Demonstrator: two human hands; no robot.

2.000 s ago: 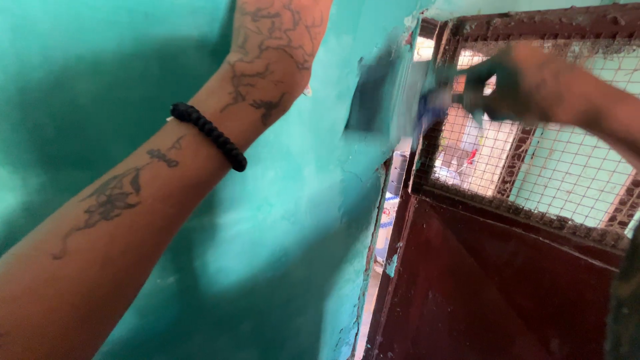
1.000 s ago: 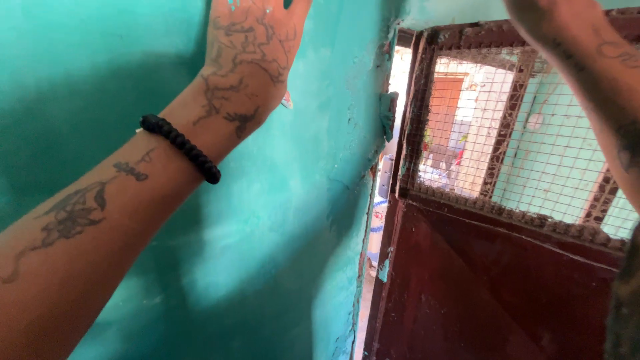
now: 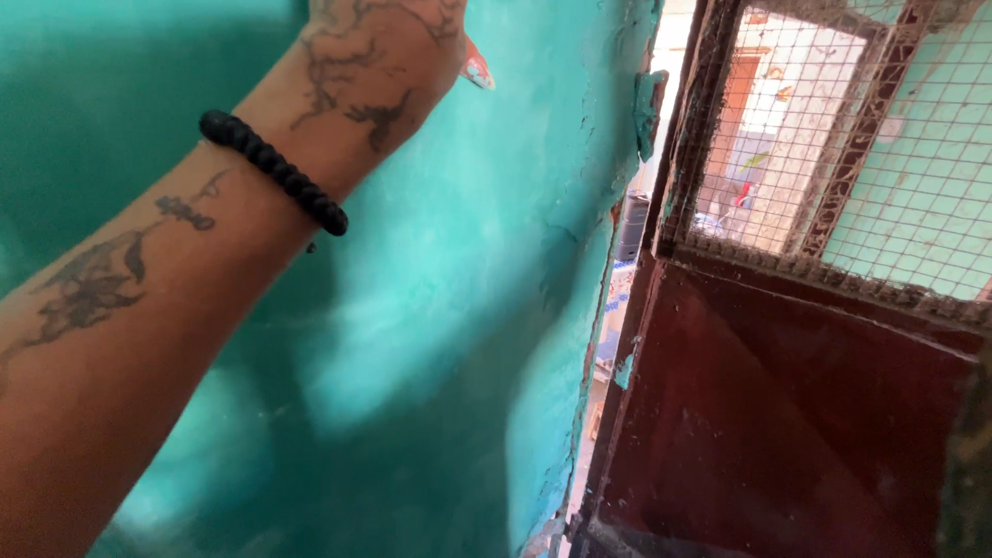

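My left hand is at the top of the view, in front of the turquoise painted wall. Its fingers are cut off by the upper edge, so what it holds does not show. A reddish, pale-spotted tip sticks out beside the hand; whether it belongs to something held, I cannot tell. A black braided bracelet circles the wrist of the tattooed forearm. My right hand is out of the frame.
Right of the wall stands a dark red metal door with a wire mesh panel above. The wall's edge is cracked and chipped, beside a narrow bright gap. A dark blurred shape fills the lower right edge.
My right hand, blurred beside the door with a tool two seconds ago and at the upper right one second ago, has left the view. The fingers of my left hand have gone past the top edge.
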